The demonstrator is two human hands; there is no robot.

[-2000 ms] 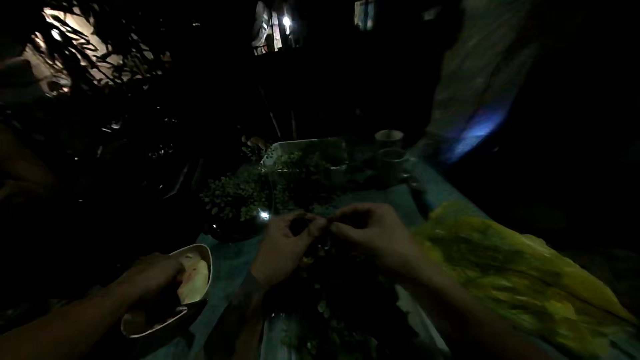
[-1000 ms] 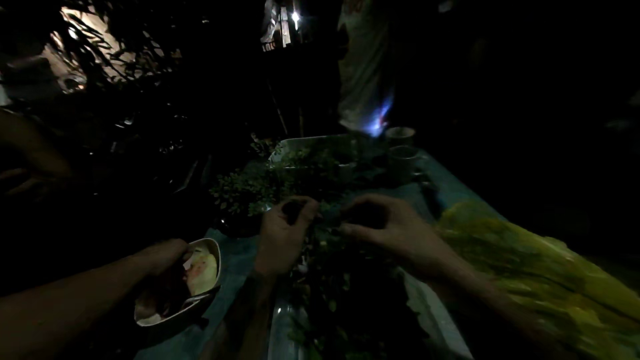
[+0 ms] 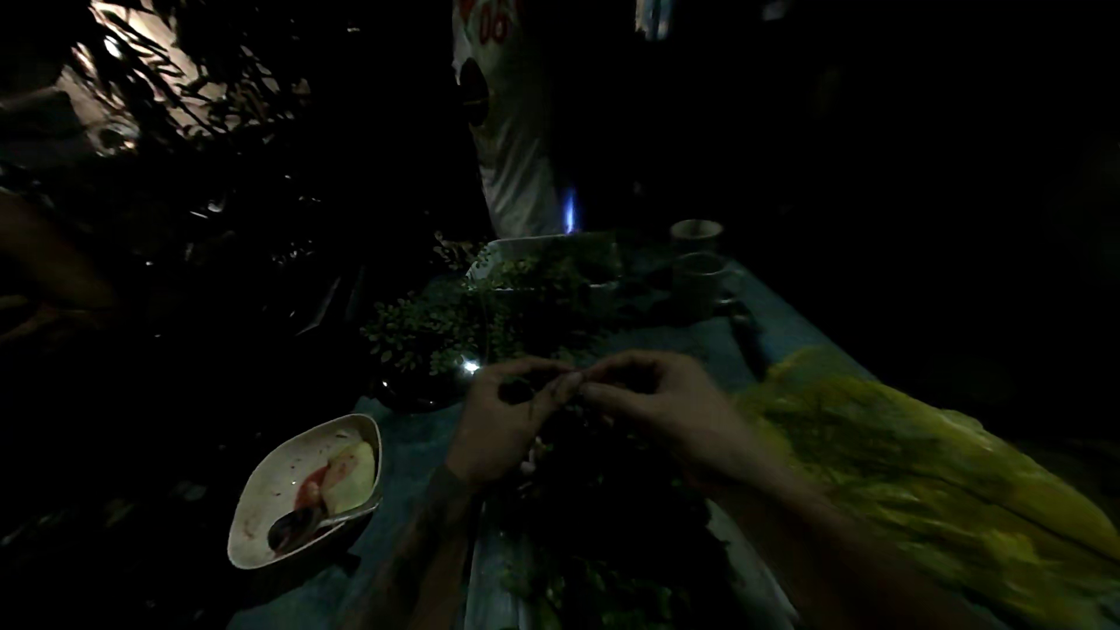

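Note:
My left hand (image 3: 506, 422) and my right hand (image 3: 669, 402) meet at the fingertips in the middle of the view. Whatever is pinched between them is too dark to make out, though a thin stem seems to show by the left fingers. Beneath both hands a pale tray (image 3: 497, 569) holds a dark heap of green leaves (image 3: 604, 595). Leafy sprigs (image 3: 429, 328) lie beyond my left hand, beside a small bright light (image 3: 471, 366). To the left of my left forearm is a white bowl (image 3: 271, 472) with a spoon (image 3: 350, 512) and pale and reddish food in it.
A yellow plastic bag (image 3: 927, 481) covers the table's right side. Two cups (image 3: 696, 229) stand near the far right edge, close to a dark long object (image 3: 746, 337). A clear container (image 3: 499, 262) holds greens at the back. A person in light clothing (image 3: 516, 166) stands beyond, near a blue glow.
Another person's hand at the bowl on the left has gone, and the spoon now shows in it. My fingertips, apart one second ago, have come together. The view has shifted.

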